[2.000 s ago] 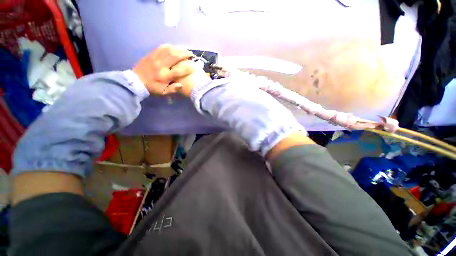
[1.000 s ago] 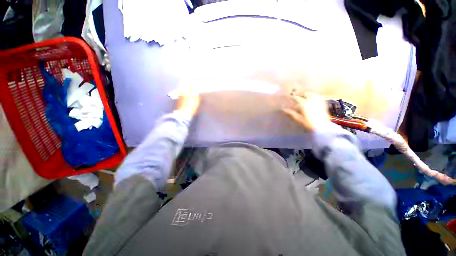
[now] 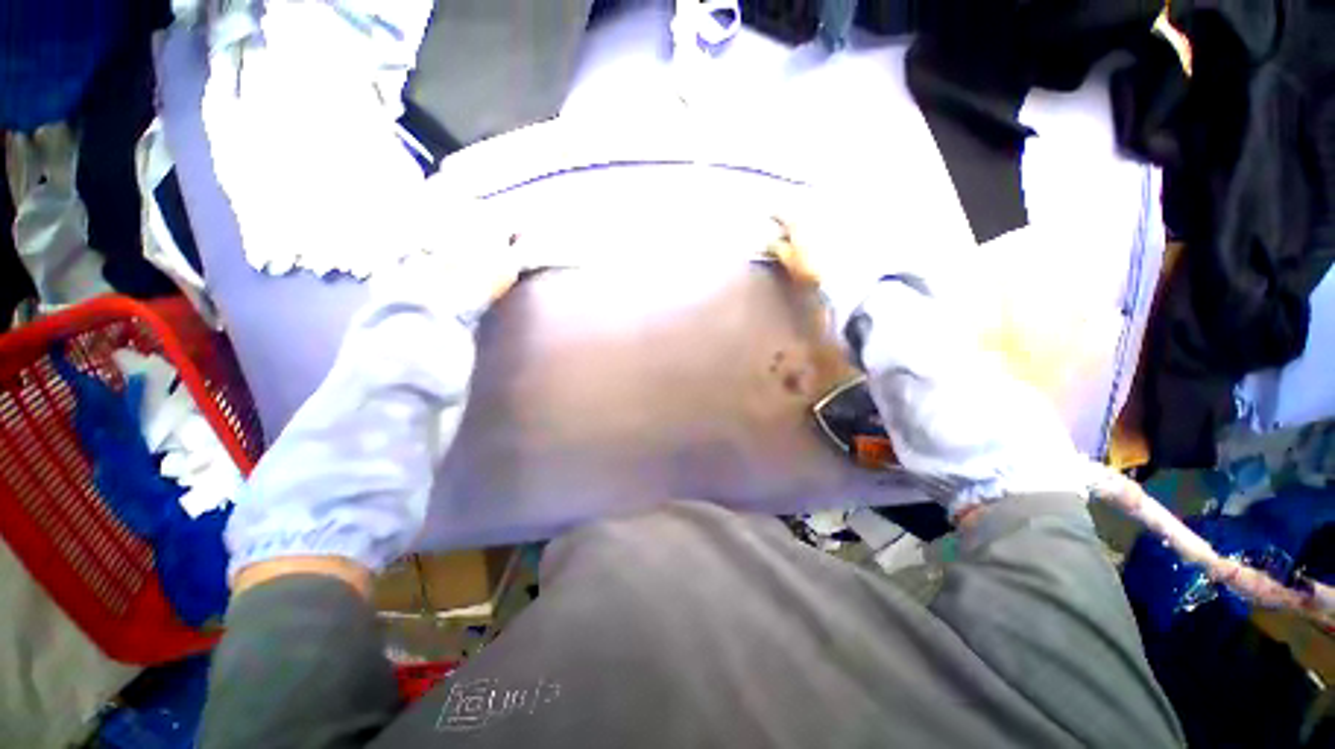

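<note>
My left hand (image 3: 502,275) and my right hand (image 3: 795,261) reach to the far side of the ironing table (image 3: 630,381), one at each end of a white curved strip (image 3: 644,234). The glare washes out the fingers and the strip's outline, so I cannot tell whether either hand grips it. More white curved pieces (image 3: 644,139) lie flat beyond, with a thin dark line between them. The steam iron (image 3: 846,420) stands at the right, partly hidden by my right sleeve.
A jagged white pile (image 3: 300,161) lies at the far left. Dark fabric (image 3: 974,161) lies at the far right. A red basket (image 3: 103,585) with blue plastic and white scraps is at left. The pale steam hose (image 3: 1201,549) runs off right.
The iron was under my hands, then stood at the right with my right hand beside it. Both hands and the white strip have moved to the far side, beside the other curved pieces.
</note>
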